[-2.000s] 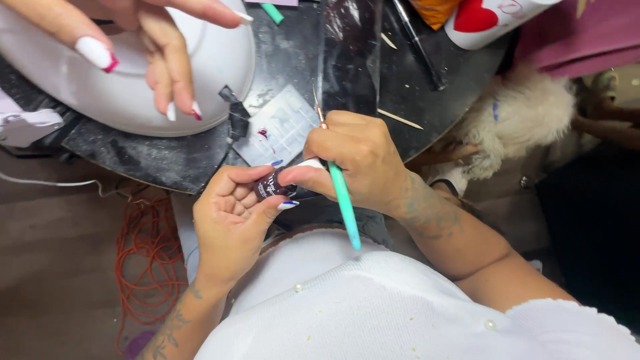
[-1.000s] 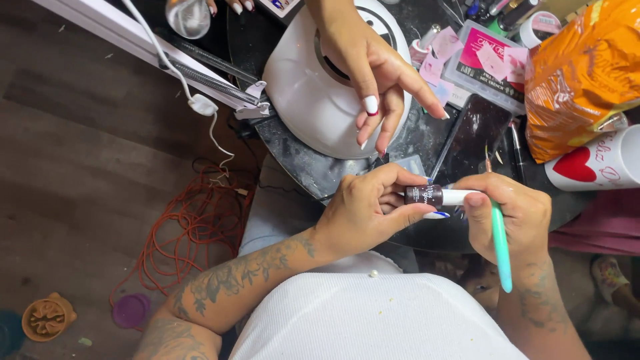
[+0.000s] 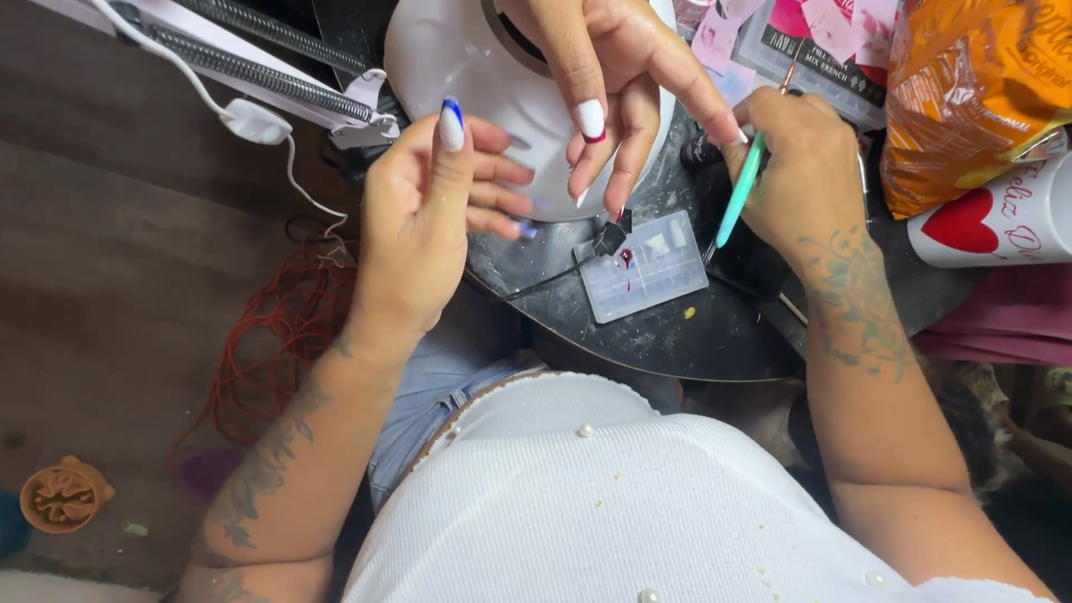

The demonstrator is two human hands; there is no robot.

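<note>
My left hand [image 3: 435, 193] is raised beside the white nail lamp [image 3: 536, 159], fingers apart, nothing in it. My right hand [image 3: 791, 159] holds a nail brush with a turquoise handle [image 3: 741, 193], its thin tip pointing up past the knuckles. Near my right fingers a dark bottle [image 3: 699, 152] is partly hidden. Between my hands another person's hand [image 3: 620, 92] reaches down over the lamp, its nails white with dark pink tips. Under its fingertips lies a clear plastic case [image 3: 662, 272] with a blob of dark red polish [image 3: 626, 258]. A black clip [image 3: 613, 236] touches the case's corner.
An orange snack bag [image 3: 963, 100] and a white mug with a red heart [image 3: 997, 218] stand at the right. A boxed nail set [image 3: 829, 75] lies at the back. At the upper left is a spring lamp arm [image 3: 260, 67]; orange cord [image 3: 276, 335] lies on the floor.
My hands have moved apart. Before, my left hand held the dark polish bottle and my right held its white cap along with the brush; the left is now empty and the brush remains in the right.
</note>
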